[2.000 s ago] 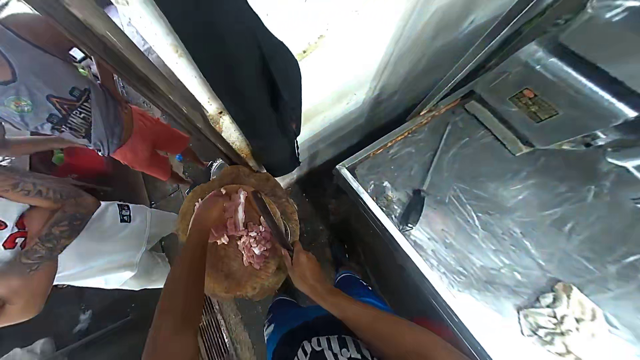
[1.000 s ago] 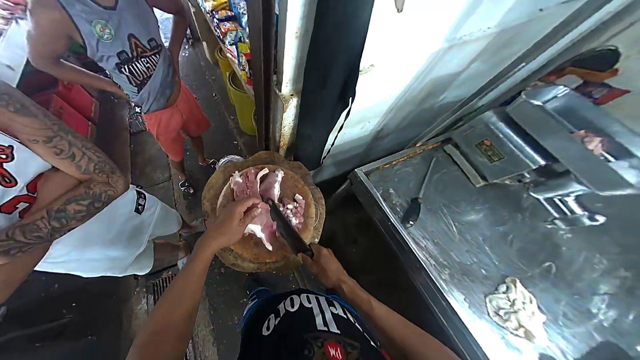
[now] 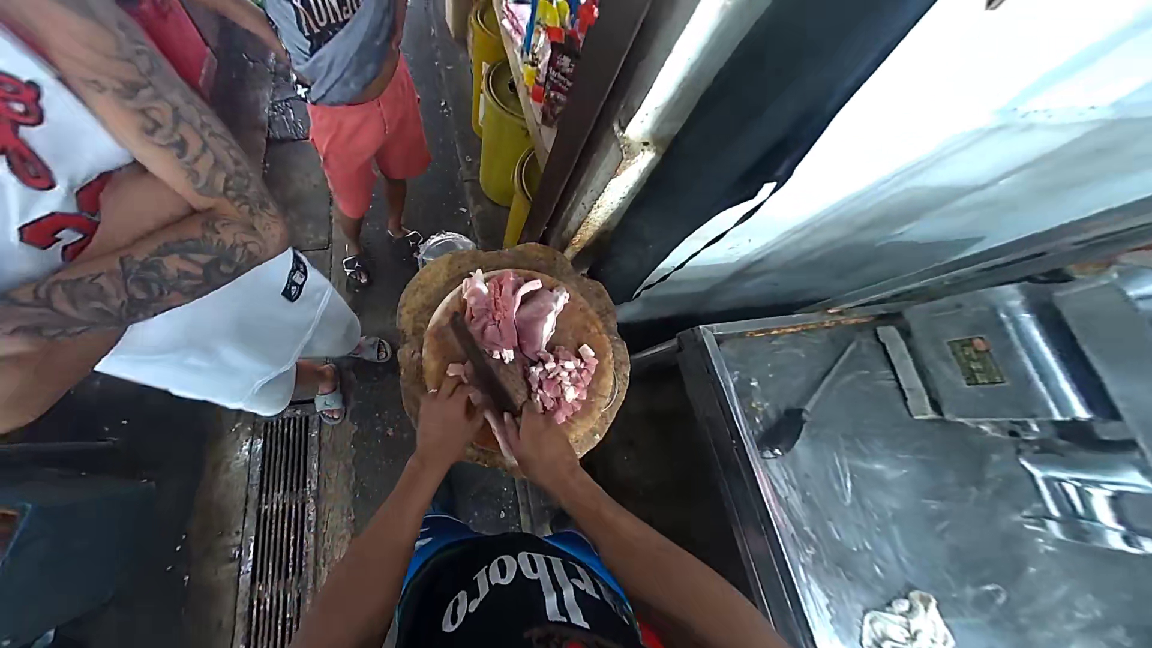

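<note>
A round wooden chopping block stands in front of me. Large pieces of raw meat lie on its far part, and a pile of diced meat is at the right. My right hand grips the handle end of a dark-bladed knife, whose blade points away and to the left. On the near left of the block, my left hand is beside the blade with its fingers bent on a small piece of meat, partly hidden under them.
A metal table at the right bears a machine, a dark-handled tool and a crumpled cloth. Two people stand at the left, one close with tattooed arms. Yellow containers stand beyond the block, near a metal post.
My left hand has moved from the meat at the block's middle to its near left side. The knife's blade now lies left of the large pieces. The view has shifted.
</note>
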